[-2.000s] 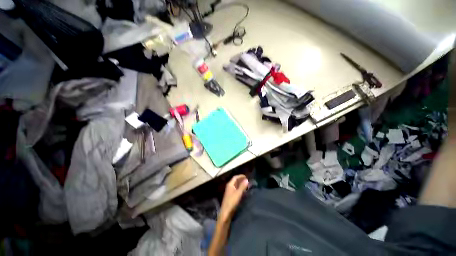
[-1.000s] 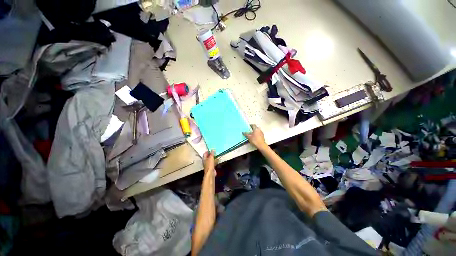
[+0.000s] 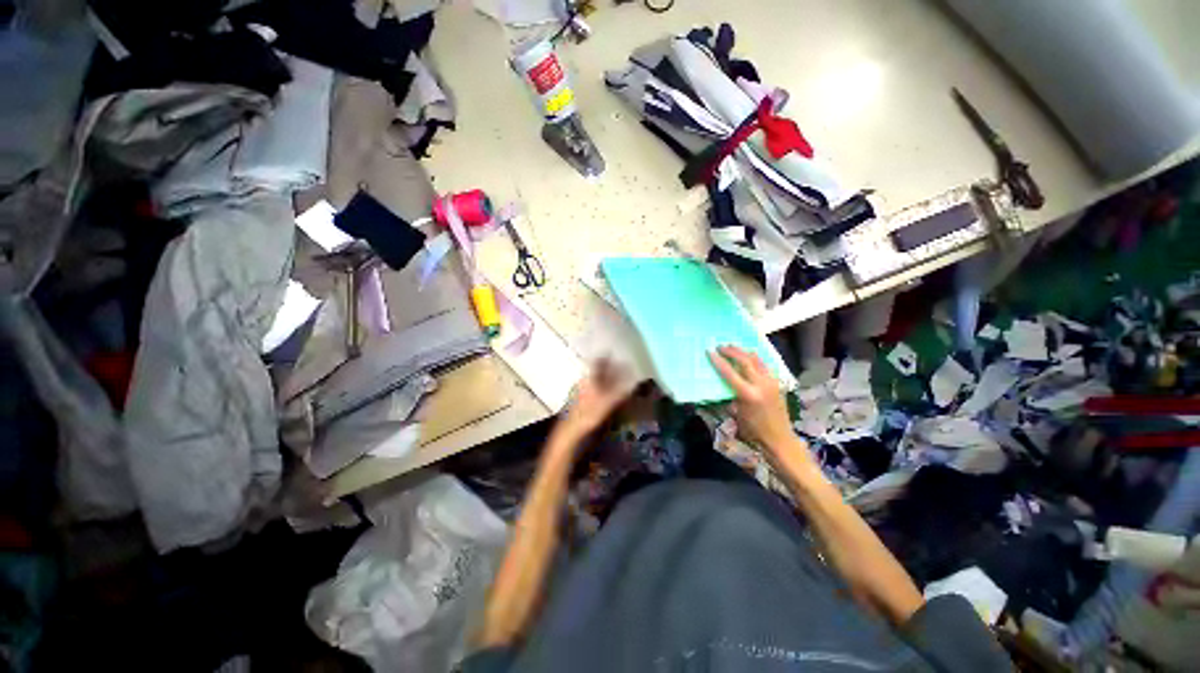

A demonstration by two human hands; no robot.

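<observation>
The flat teal-green folder (image 3: pixel 687 320) lies tilted over the front edge of the table, with a paler sheet under its left side. My right hand (image 3: pixel 748 384) holds its near right part, fingers on top. My left hand (image 3: pixel 599 394) is left of the folder at the table edge, blurred; no object shows clearly in it. Small dark scissors (image 3: pixel 525 263) lie on the table left of the folder, by the red-pink thread cone (image 3: pixel 466 208) and the yellow thread cone (image 3: pixel 486 310).
Tied cut-piece bundle (image 3: pixel 757 155), labelled cylinder tool (image 3: pixel 550 90), large shears (image 3: pixel 999 151) and pale block with dark rectangle (image 3: pixel 932 229) lie on the table (image 3: pixel 579 224). Grey cloth (image 3: pixel 211 342) is heaped left. A large pale roll (image 3: pixel 1079 86) is at upper right. Scraps (image 3: pixel 974 394) cover the floor.
The folder has moved right and partly past the table edge with my right hand on it. My left hand has come off it. The small scissors beside it now show fully.
</observation>
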